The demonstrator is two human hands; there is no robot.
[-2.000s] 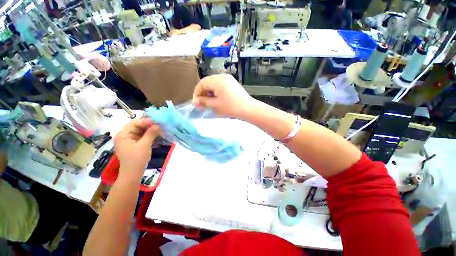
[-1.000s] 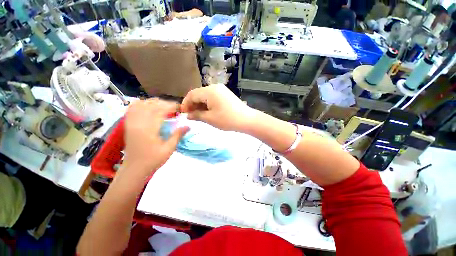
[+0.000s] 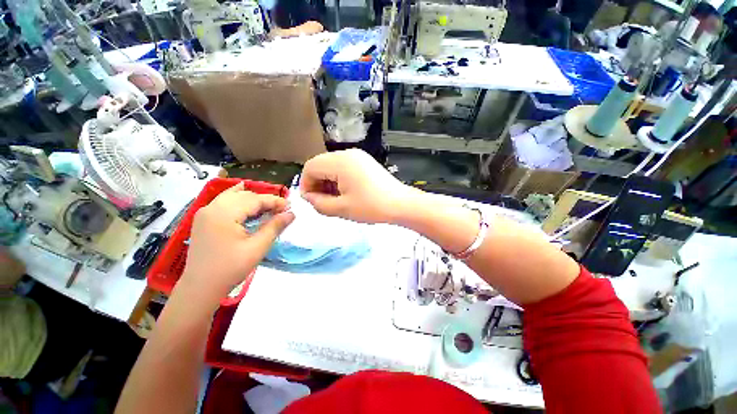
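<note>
A light-blue fabric bundle [image 3: 323, 255] hangs or lies low over the white sewing table [image 3: 323, 323]; contact with the tabletop cannot be told. Its left end runs behind and between the fingers of my left hand [image 3: 233, 236], which pinches it. My right hand [image 3: 347, 187] is just right of my left fingertips, with its fingers curled together. A small whitish bit shows between the two hands, too blurred to name. What my right fingertips hold, if anything, is hidden.
A red plastic basket [image 3: 179, 242] stands left of the table. The sewing machine's needle area [image 3: 440, 283], a pale tape roll [image 3: 461, 344] and dark-handled scissors [image 3: 525, 368] are at the right. A dark phone-like device [image 3: 632, 225] stands beyond my right forearm. A fan [image 3: 121, 154] stands at left.
The bundle, earlier held up between both hands, is now lower and spread to the right of my left hand. My left hand has turned, and the view has shifted, showing more of the red basket.
</note>
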